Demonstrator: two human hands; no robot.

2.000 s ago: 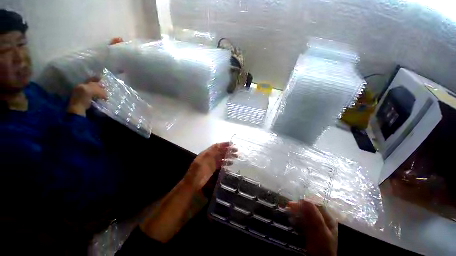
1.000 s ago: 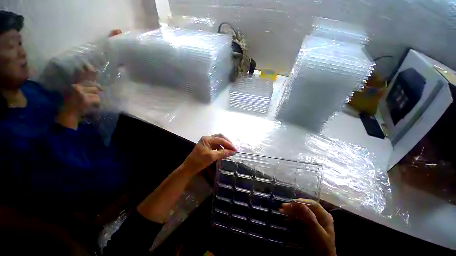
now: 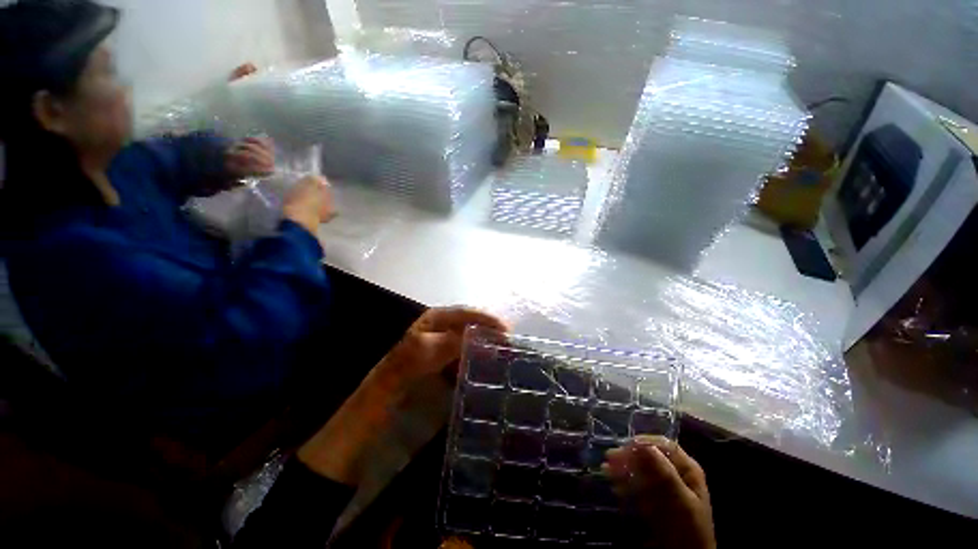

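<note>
A clear compartment tray (image 3: pixel 525 429) with a grid of square pockets is tilted over the dark space at the table's front edge. My left hand (image 3: pixel 456 335) holds its upper left corner, fingers at the rim. My right hand (image 3: pixel 665 483) is at its right side, fingers bent over the pockets; it looks pinched, but whether it grips the tray or a bit of film is unclear. A crinkled heap of clear film (image 3: pixel 751 354) lies on the table just beyond the tray's right side.
A tall tray stack (image 3: pixel 697 161) and a low one (image 3: pixel 538 195) stand behind. Long stacks (image 3: pixel 397 129) stand at left. A co-worker (image 3: pixel 161 268) sits at left, hands on clear material. A black phone (image 3: pixel 806 252), printed carton (image 3: pixel 890 193) and yellow objects stand at the back and right.
The tray has tipped to show its pockets more squarely. Two seconds ago it was partly under the glare of film. The co-worker has leaned forward and turned to the table.
</note>
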